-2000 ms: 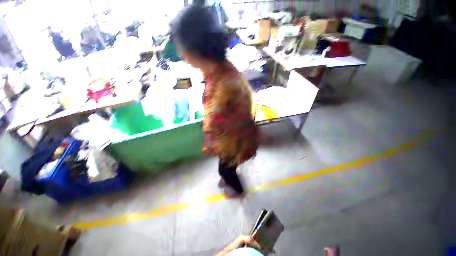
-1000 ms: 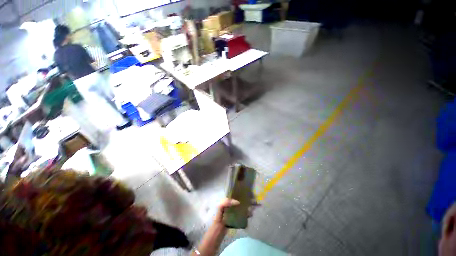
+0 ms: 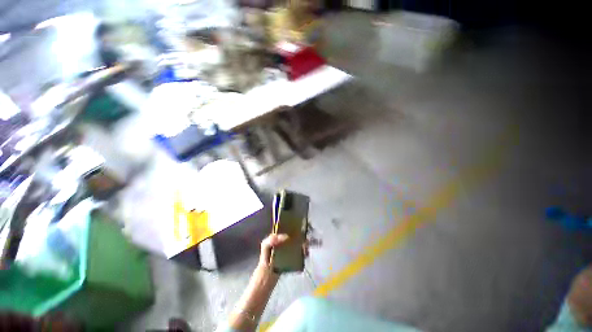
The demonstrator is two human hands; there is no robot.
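Note:
A phone [image 3: 292, 233] with a gold-green back and a dark camera cluster at its top is upright near the lower middle of the view. My left hand [image 3: 276, 245] is closed around its lower part, thumb on the left edge and fingertips at the right edge. A thin pale edge stands along the phone's left side. My left forearm is bare with a thin band at the wrist. My right hand [image 3: 579, 295] is blurred and cut off at the right edge; its fingers cannot be made out.
Grey floor [image 3: 415, 175] with a yellow line [image 3: 389, 245] runs to the right. A green bin [image 3: 117, 272] is at lower left. A white table [image 3: 227, 207] bears something yellow. Behind are a longer table [image 3: 324, 85], a red object [image 3: 302, 61] and a pale bin [image 3: 415, 40], all blurred.
The phone, held in my left hand, has moved left and slightly up in view. The person in the patterned top has mostly left the view at lower left. The green bin is visible again.

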